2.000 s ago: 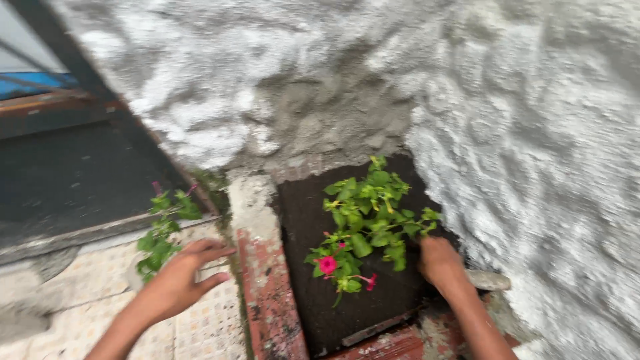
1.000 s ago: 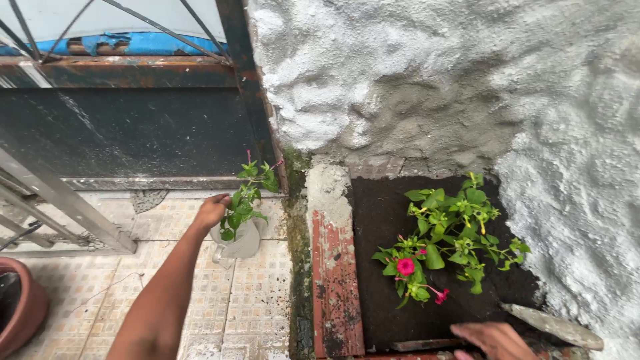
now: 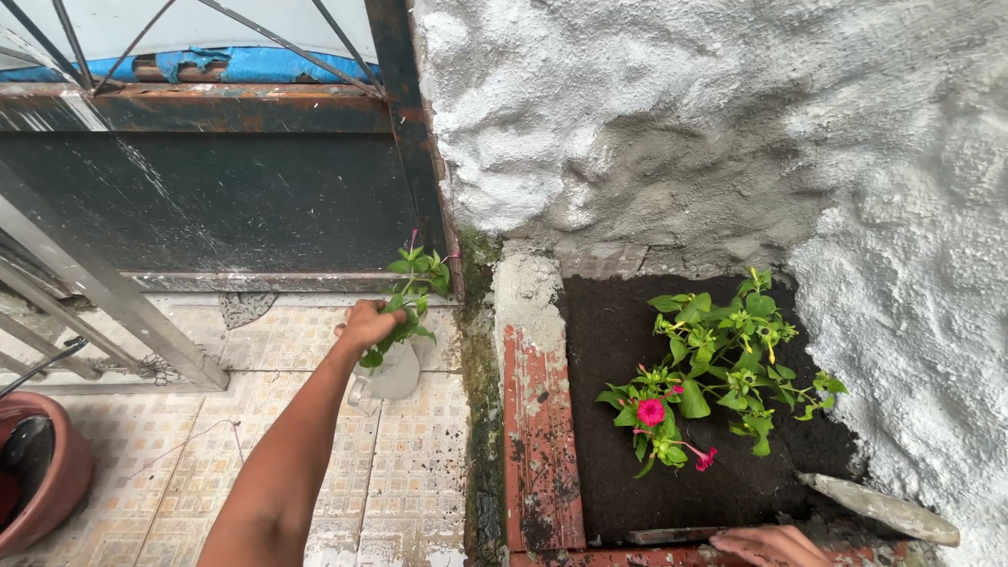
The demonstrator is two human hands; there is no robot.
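My left hand [image 3: 370, 323] is closed around the stems of a leafy cutting [image 3: 421, 276], which stands in a clear jug [image 3: 392, 374] of cloudy liquid on the floor tiles. At the bottom right, my right hand [image 3: 768, 545] lies over the front edge of the brick planter [image 3: 543, 441], its fingers partly cut off by the frame. Beside its fingertips is a narrow dark strip [image 3: 673, 535]. A plant with green leaves and pink flowers [image 3: 720, 370] stands in the planter's dark soil [image 3: 614, 354].
A long pale stone [image 3: 890, 508] rests at the planter's right corner. Rough white and grey plastered walls [image 3: 693, 157] rise behind and right. A dark metal gate [image 3: 236, 197] stands at the back left, with a metal rail frame [image 3: 118, 295] and a terracotta-coloured pot [image 3: 67, 472] nearer.
My left hand has gone from empty above the tiles to gripping the cutting in the jug. My right hand has moved from beside the flowering plant to the planter's front edge. The view has swung left.
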